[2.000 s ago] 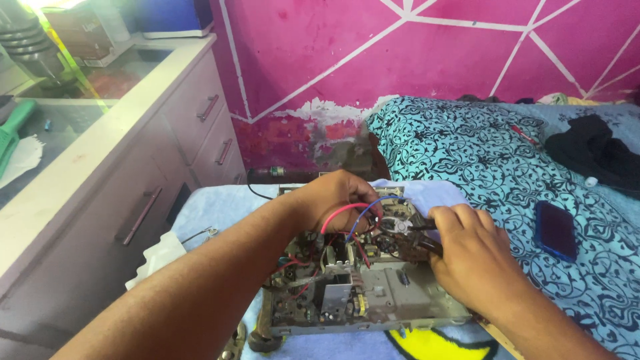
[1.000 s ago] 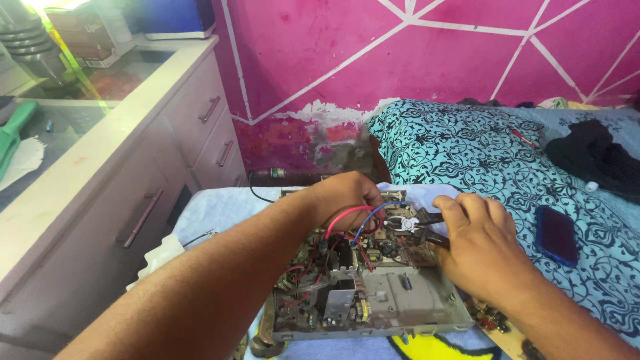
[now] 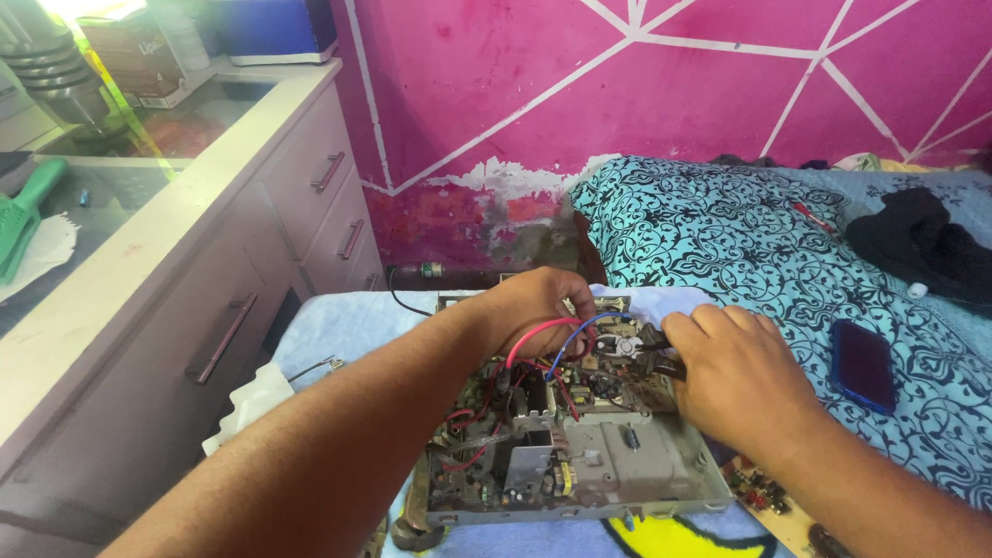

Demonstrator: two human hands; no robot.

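An open electronic chassis (image 3: 651, 457) with circuit boards lies on a light blue blanket. My left hand (image 3: 542, 310) reaches over its back part, fingers bent down at the looped red wire (image 3: 535, 333); whether they pinch the wire is hard to tell. A blue wire (image 3: 577, 337) arches beside it. My right hand (image 3: 728, 364) grips dark-handled pliers (image 3: 659, 353), whose metal head points left over the board, close to the left fingertips. A small dark cylindrical component (image 3: 632, 439) rests on the bare grey part of the chassis.
A white drawer cabinet (image 3: 194, 287) with a glass-covered top stands at left. To the right, a phone (image 3: 862, 366) and a black cloth (image 3: 922, 240) lie on a patterned teal cover (image 3: 721, 232). Another circuit board (image 3: 763, 496) sits under my right forearm. The pink wall (image 3: 496, 85) is behind.
Both hands stay over the back of the chassis. The pliers' head and my left fingers have shifted only slightly among the wires.
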